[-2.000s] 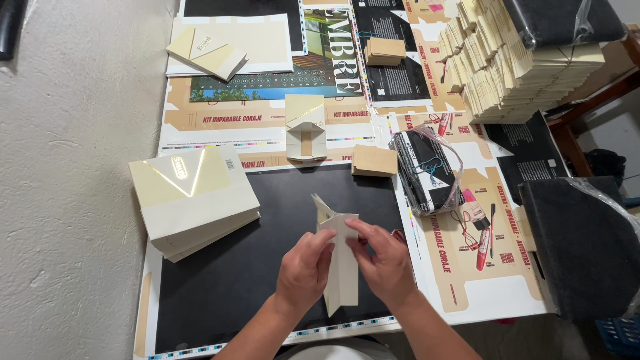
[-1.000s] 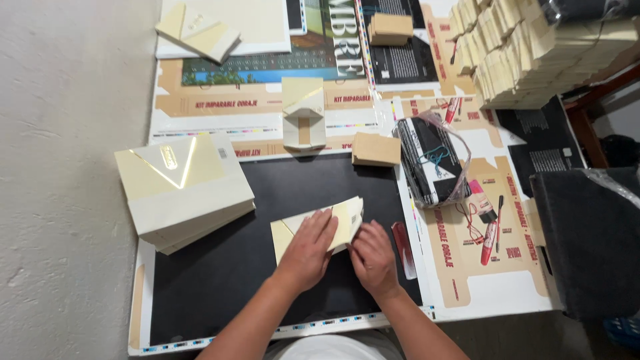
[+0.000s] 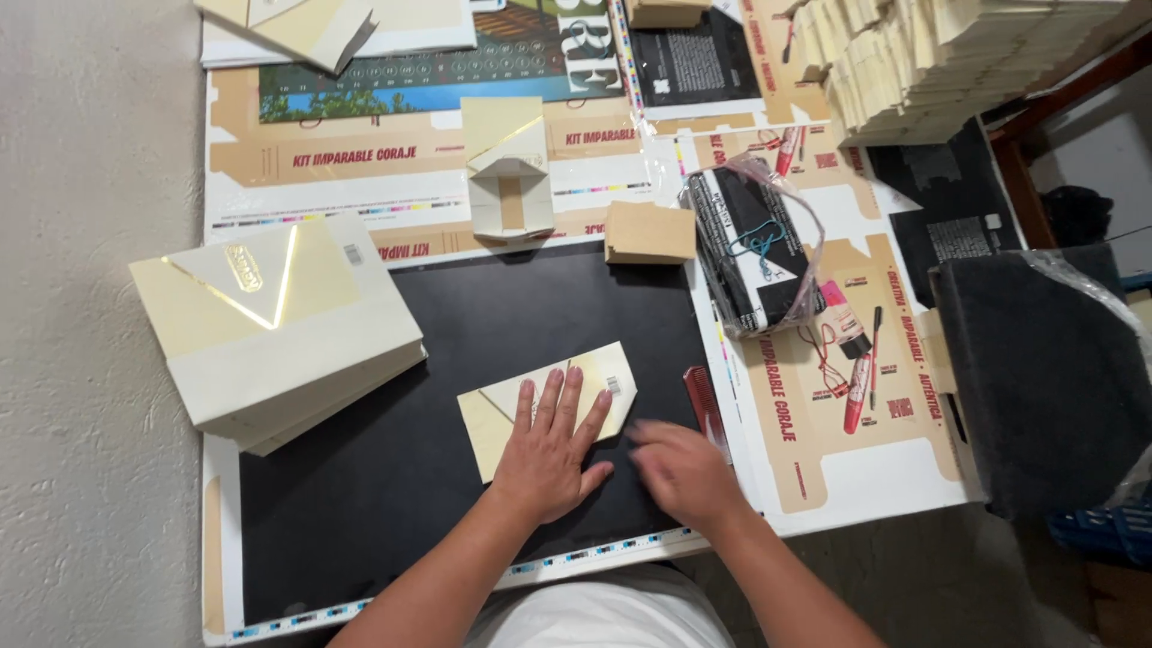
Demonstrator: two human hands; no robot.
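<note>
On the black sheet [image 3: 432, 531] lies a flattened cream paper carton [image 3: 481, 432] with a gold line, one end tapered. My left hand [image 3: 553, 450] presses flat on it with spread fingers and grips nothing. Just right of the carton's tapered end is my right hand [image 3: 679, 468], slightly blurred, its fingers curled; whether they hold anything cannot be told. A red comb [image 3: 704, 405] rests beyond it near the sheet's right edge. To the left stands a stack of larger cream printed pieces [image 3: 279, 333] with gold V lines.
A partly folded cream carton [image 3: 510, 171] stands beyond the black sheet, beside a small stack of tan cards [image 3: 650, 234]. A plastic-wrapped black bundle [image 3: 751, 243] sits at right. Tall bundles of cream cartons [image 3: 936, 72] rise at the back right, a dark padded object [image 3: 1044, 378] at the right edge.
The cream carton, held upright between both hands two seconds ago, now lies flat under my left hand. My right hand has come off it, to its right.
</note>
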